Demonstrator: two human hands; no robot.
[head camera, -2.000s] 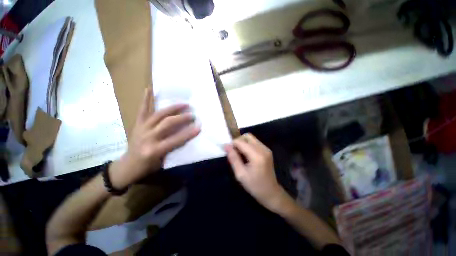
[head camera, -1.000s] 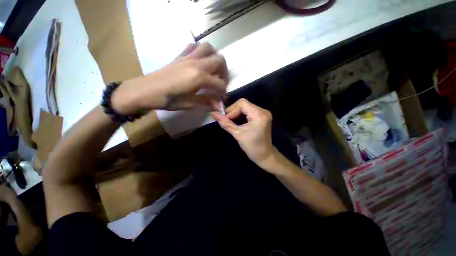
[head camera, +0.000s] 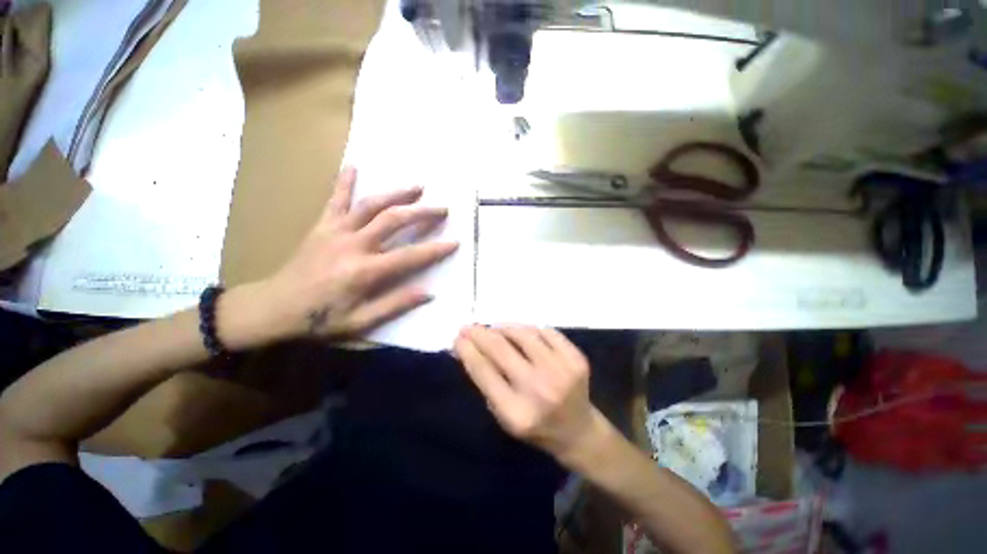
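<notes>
A long panel with its white reverse up (head camera: 417, 141) lies on the table below the sewing machine head (head camera: 507, 49). A tan panel (head camera: 287, 162) lies along its left side. My left hand (head camera: 363, 265) lies flat on the white panel with its fingers spread. My right hand (head camera: 525, 384) pinches the panel's lower right corner at the table's front edge. The fingertips hide the exact corner. The panel's right edge runs straight up from the right hand toward the machine.
Shears with dark red handles (head camera: 701, 233) lie right of the panel, with black-looped scissors (head camera: 909, 233) farther right. Small tan pieces (head camera: 41, 206) and stacked layers (head camera: 119, 67) lie left. Below the table are an open box (head camera: 774, 417), a red bundle (head camera: 915, 411) and tan and white folds (head camera: 162, 411).
My left hand has moved away from my right hand and now lies flat on the panel. My right hand still pinches at the edge. The view has shifted, showing the machine head and both scissors.
</notes>
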